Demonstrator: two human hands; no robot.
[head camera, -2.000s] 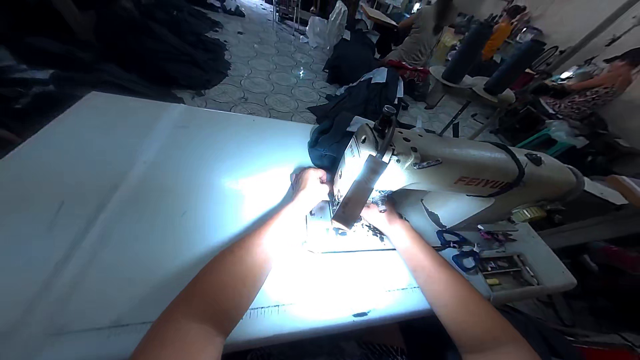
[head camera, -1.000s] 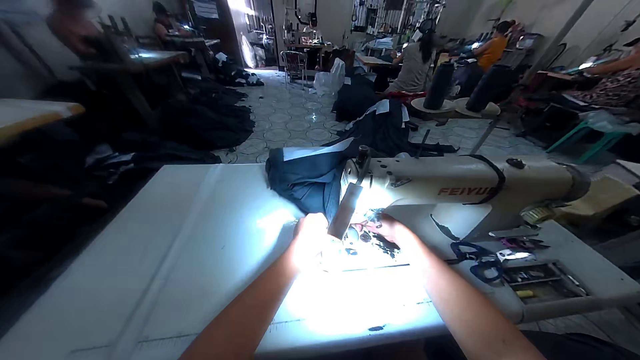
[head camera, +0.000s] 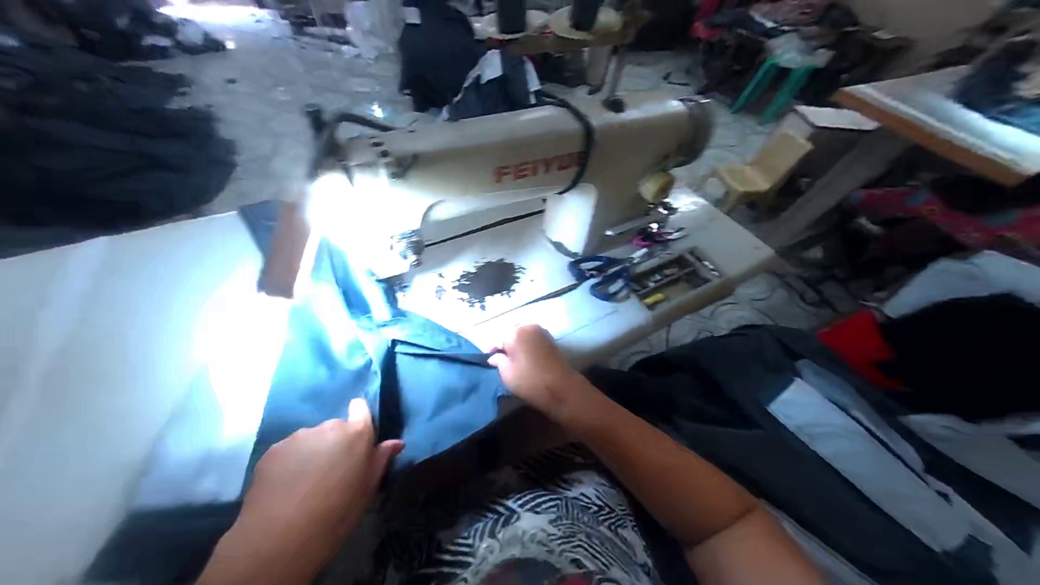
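A dark blue fabric piece (head camera: 325, 366) lies on the white sewing table (head camera: 122, 325), running from beside the needle area of the Feiyue sewing machine (head camera: 487, 154) to the front edge. My left hand (head camera: 317, 471) grips the cloth near a dark fold at its middle, thumb and forefinger at the fabric. With fingers pinched, my right hand (head camera: 536, 370) holds the cloth's right edge, where a narrow strip or seam ends. Strong light from the machine head washes out the fabric beside the needle, so detail there is hidden.
Blue-handled scissors (head camera: 605, 276) lie by a small parts tray (head camera: 674, 280) at the table's right. Dark garments (head camera: 812, 406) with pale strips are heaped at the right. More dark cloth (head camera: 106, 138) is piled at the back left. A green stool (head camera: 772, 81) stands behind.
Both hands have moved from beside the needle toward the table's front edge, and the blue cloth now spreads between them. The view has swung down and right.
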